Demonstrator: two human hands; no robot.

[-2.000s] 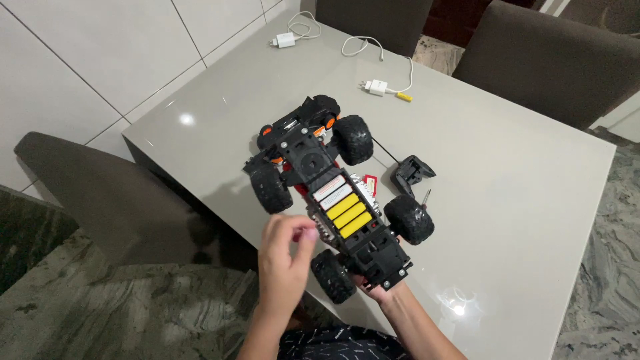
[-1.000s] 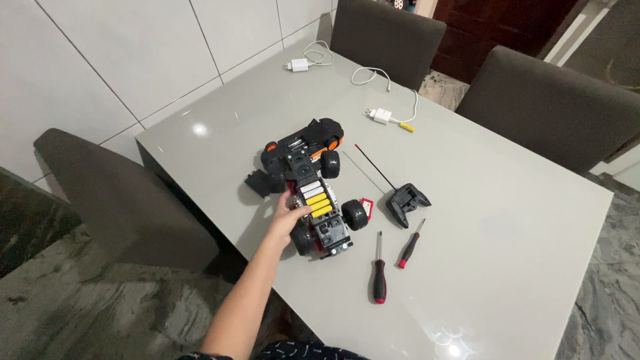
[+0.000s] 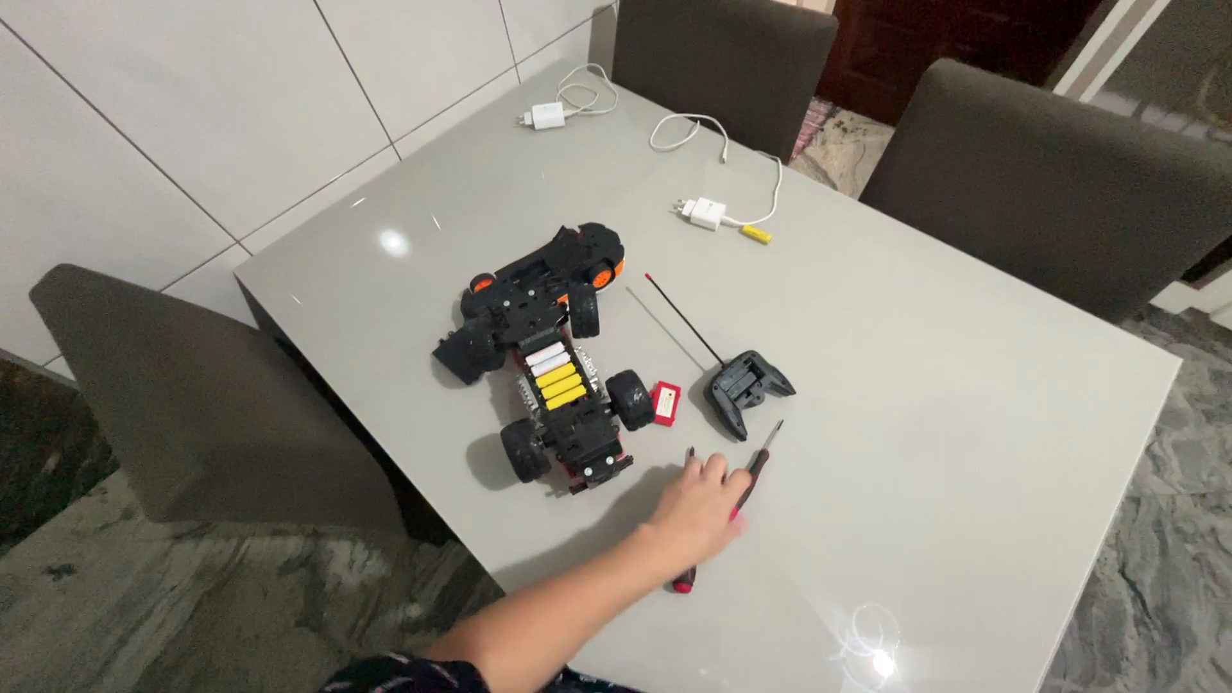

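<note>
My left hand [image 3: 698, 505] is over two screwdrivers, its fingers at the red and black handle of the smaller screwdriver [image 3: 757, 472]; whether they grip it is hidden. The larger screwdriver [image 3: 684, 580] lies partly under the hand. A toy truck [image 3: 587, 433] rests upside down, its battery bay showing white and yellow batteries [image 3: 560, 385]. Beyond it lies another overturned black toy car [image 3: 549, 269] with orange wheel rims. A black remote control [image 3: 746, 385] with an antenna lies right of the truck, and a red battery cover [image 3: 665, 403] beside the truck's wheel. My right hand is out of view.
Two white chargers [image 3: 548, 115] [image 3: 706, 213] with cables lie at the table's far side, a yellow battery [image 3: 757, 234] beside the nearer one. Grey chairs [image 3: 1049, 183] [image 3: 722, 67] [image 3: 212, 414] stand around the glossy table [image 3: 914, 433]. A tiled wall borders its far left.
The truck, held up two seconds ago, now rests on the table. My left hand has let go of it and moved right to the screwdrivers. My right hand has left the view.
</note>
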